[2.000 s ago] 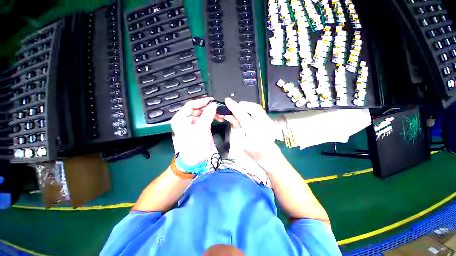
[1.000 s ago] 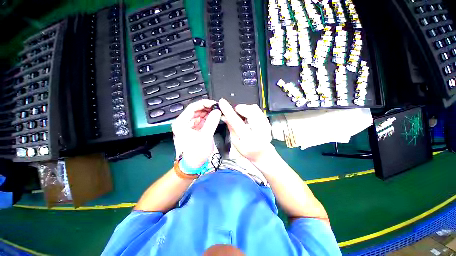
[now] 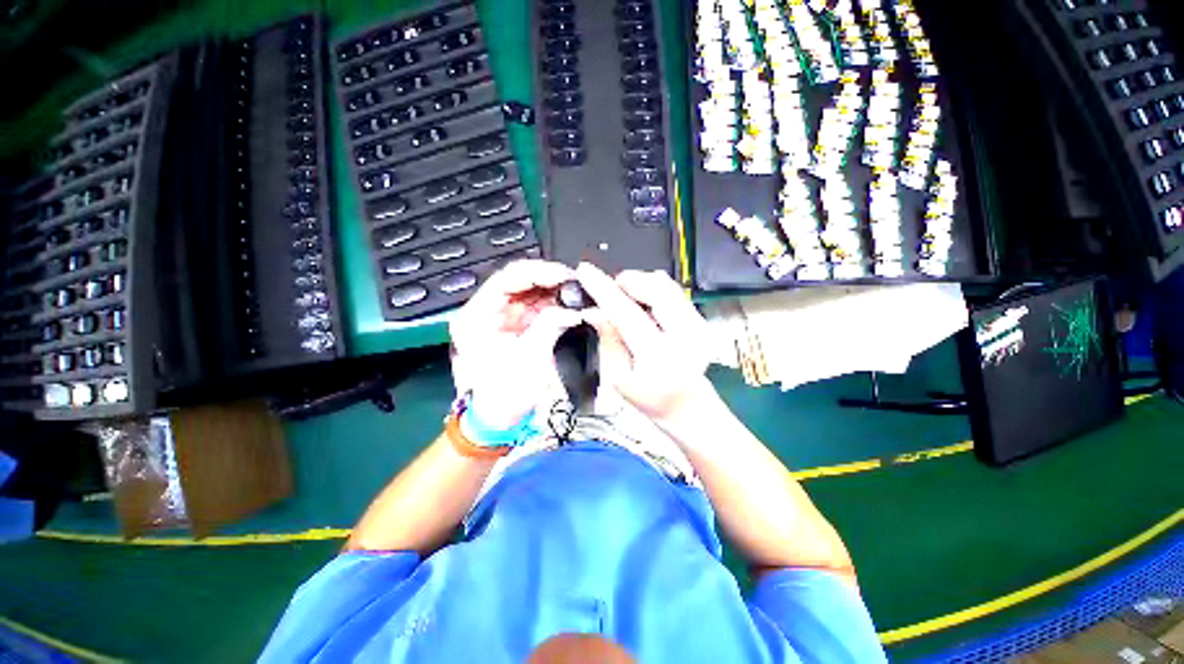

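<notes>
A small dark rounded housing [image 3: 573, 295] is held between the fingertips of both hands, above the lap at the bench's front edge. My left hand [image 3: 500, 340] grips it from the left; a blue band and an orange band are on that wrist. My right hand [image 3: 653, 340] holds it from the right with thumb and finger. The fingers cover part of the housing, and its details are too small to tell.
A narrow tray [image 3: 604, 245] of dark parts lies ahead, a wide tray [image 3: 426, 170] left of it. A black tray [image 3: 727, 269] holds white-yellow rows at right. White sheets [image 3: 851, 331] hang below it. A black side tray [image 3: 1039, 402] holds green strands. Stacked trays [image 3: 140, 247] stand at left.
The fingers of both hands have shifted around the small housing, and more of its dark surface now shows between them. The trays have not moved.
</notes>
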